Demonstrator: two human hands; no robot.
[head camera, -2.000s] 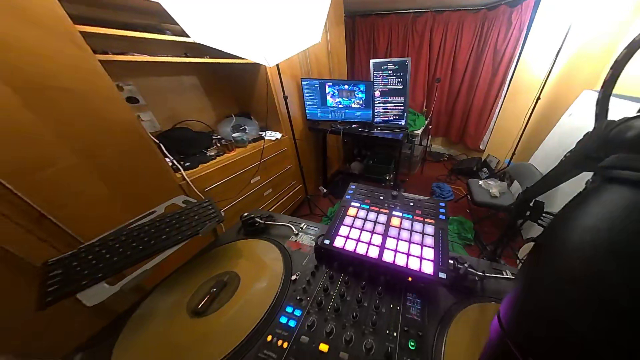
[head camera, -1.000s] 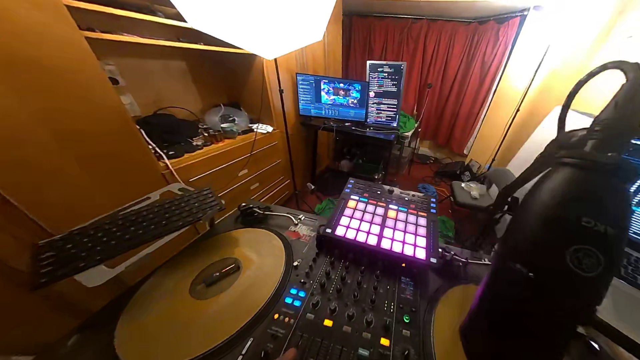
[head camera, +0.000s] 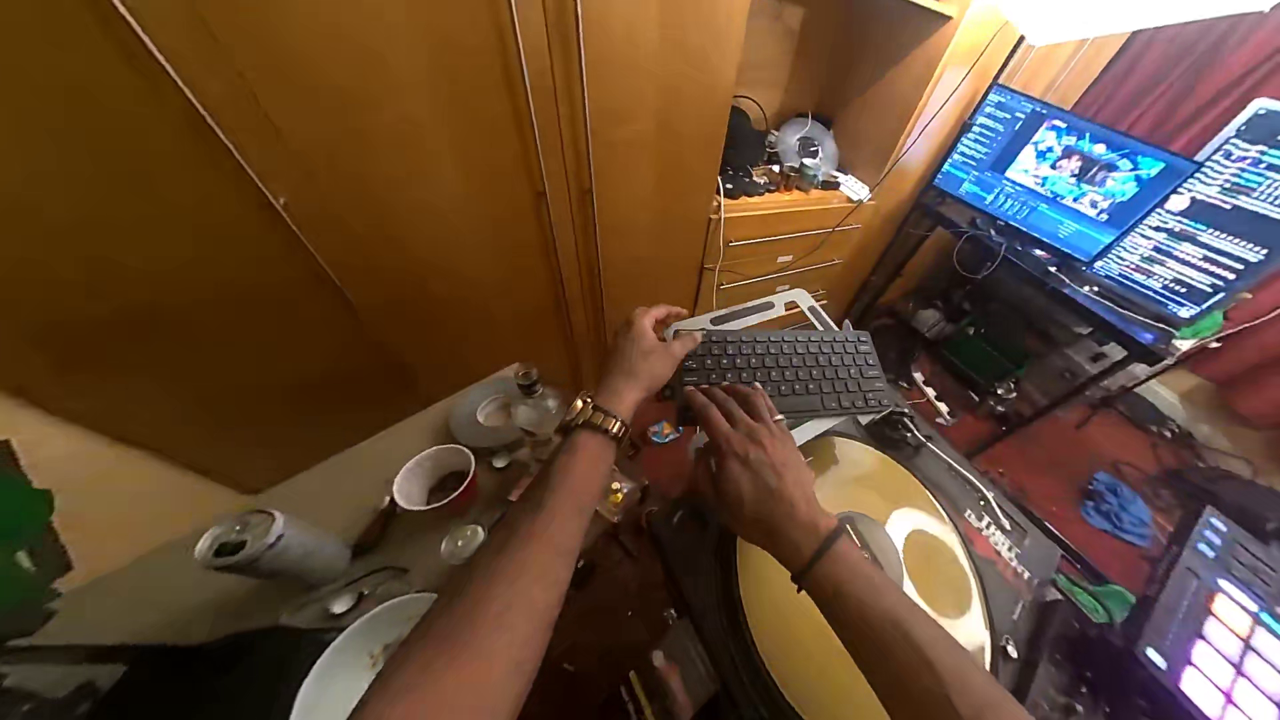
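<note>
A black computer keyboard (head camera: 790, 365) rests on a light laptop stand (head camera: 770, 308) beside the turntable. At its upper left corner is my left hand (head camera: 645, 355), a gold watch on the wrist, with thumb on the corner keys and fingers bent at the edge. My right hand (head camera: 750, 460), with a ring and a dark wristband, lies palm down, its fingertips on the keyboard's lower left edge. Below it, the forearm passes over the yellow record (head camera: 830, 600) on the turntable. Whether either hand grips the keyboard cannot be told.
On the left surface stand a metal can (head camera: 270, 545), a red and white cup (head camera: 435, 478), a glass bottle (head camera: 538, 405), a roll of tape (head camera: 485, 412) and a white bowl (head camera: 365, 655). A lit pad controller (head camera: 1220, 620) is at the right, two monitors (head camera: 1065, 170) behind. Wooden cabinets line the back.
The view has swung left and down. Both hands are now at the keyboard; a second ago only a fingertip showed at the mixer's bottom edge.
</note>
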